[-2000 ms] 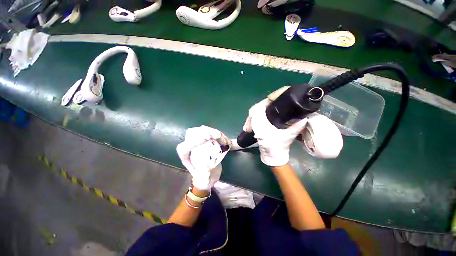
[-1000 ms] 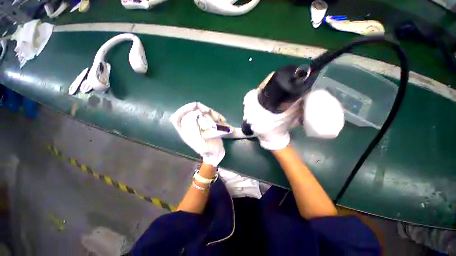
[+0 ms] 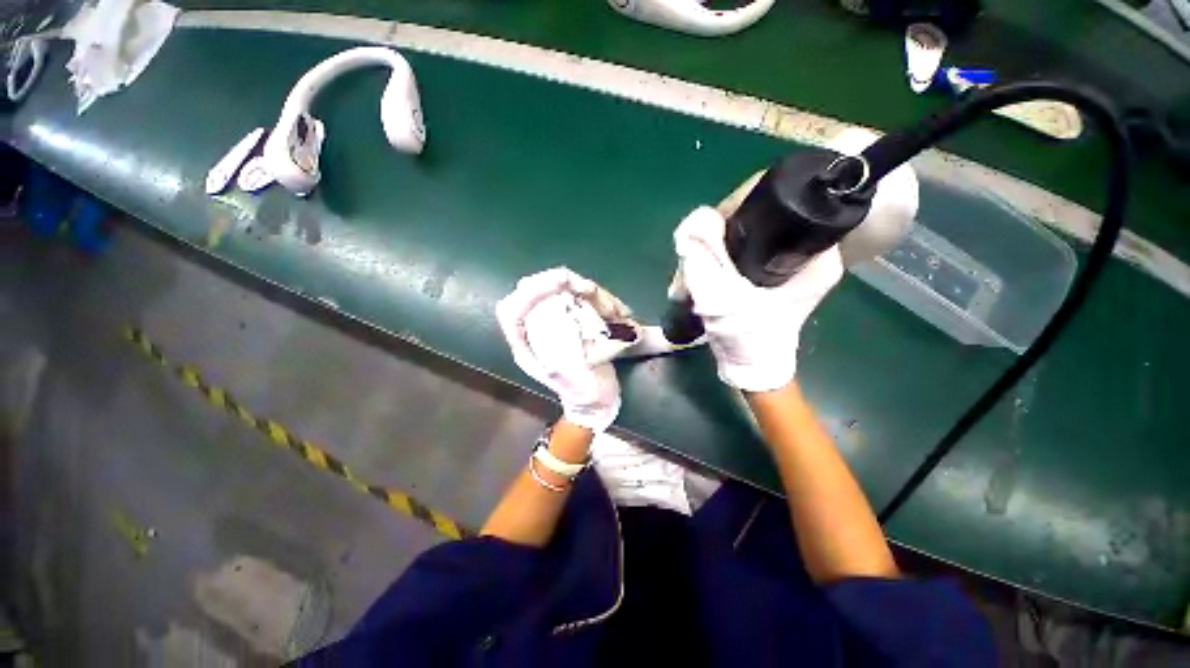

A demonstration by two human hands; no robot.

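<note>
My right hand (image 3: 754, 311), in a white glove, is closed around the thick black electric screwdriver (image 3: 799, 215), whose lower end points down at the white neck fan body (image 3: 668, 342). My left hand (image 3: 561, 337), also gloved, grips one end of this fan body, where a small dark spot shows. The fan's other wide rounded end (image 3: 891, 209) sticks out behind the screwdriver. The bit tip is hidden by my right hand and the fan.
Another white neck fan (image 3: 307, 111) with a loose cover (image 3: 235, 162) lies at the left of the green bench. A clear screw box (image 3: 966, 281) lies at right under the black cord (image 3: 1120, 170). White cloth (image 3: 111, 39) is at far left. Fan parts (image 3: 924, 55) lie on the belt beyond the rail.
The view has shifted, so bench things appear further up and right. The fan's far end has swung from the right of the screwdriver to behind it. Both hands keep their holds.
</note>
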